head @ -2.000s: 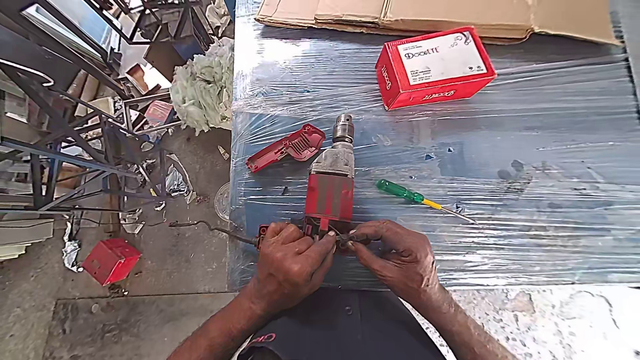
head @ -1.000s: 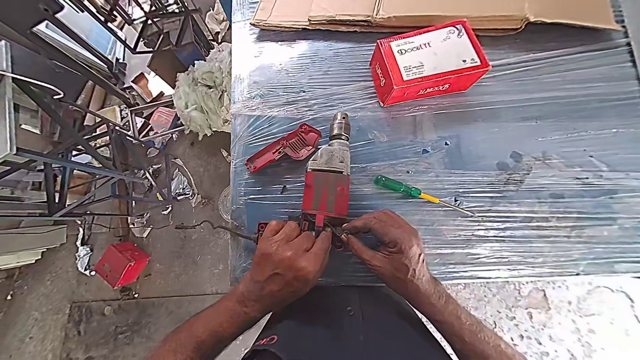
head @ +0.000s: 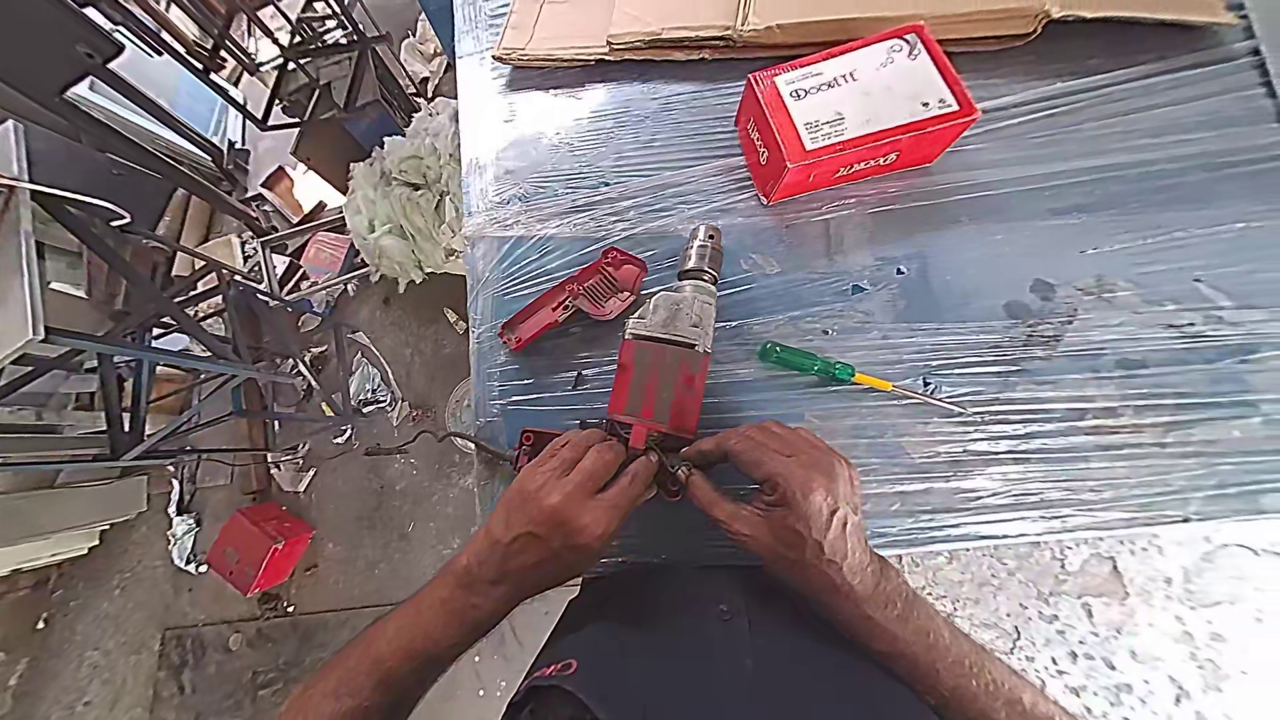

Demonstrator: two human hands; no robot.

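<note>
A red electric drill (head: 660, 385) with a metal chuck (head: 702, 252) lies on the plastic-covered table, chuck pointing away from me. My left hand (head: 568, 500) grips the opened handle end, its fingertips at the exposed rear. The fingers of my right hand (head: 785, 490) pinch a small dark part at the same end; its exact kind is hidden. From the handle a dark power cord (head: 455, 437) runs off to the left. A red plastic handle cover (head: 578, 297) rests left of the drill, inner side up. To the right lies a screwdriver (head: 860, 378) with a green handle.
A red cardboard box (head: 860, 110) stands toward the back, near flattened cardboard (head: 800, 25) at the far edge. On the floor at left are a red box (head: 260, 548), metal frames (head: 190, 350) and a pale fibrous bundle (head: 405, 200).
My right hand's fingers have shifted slightly at the drill's rear end. The drill, handle cover and screwdriver keep their places on the table.
</note>
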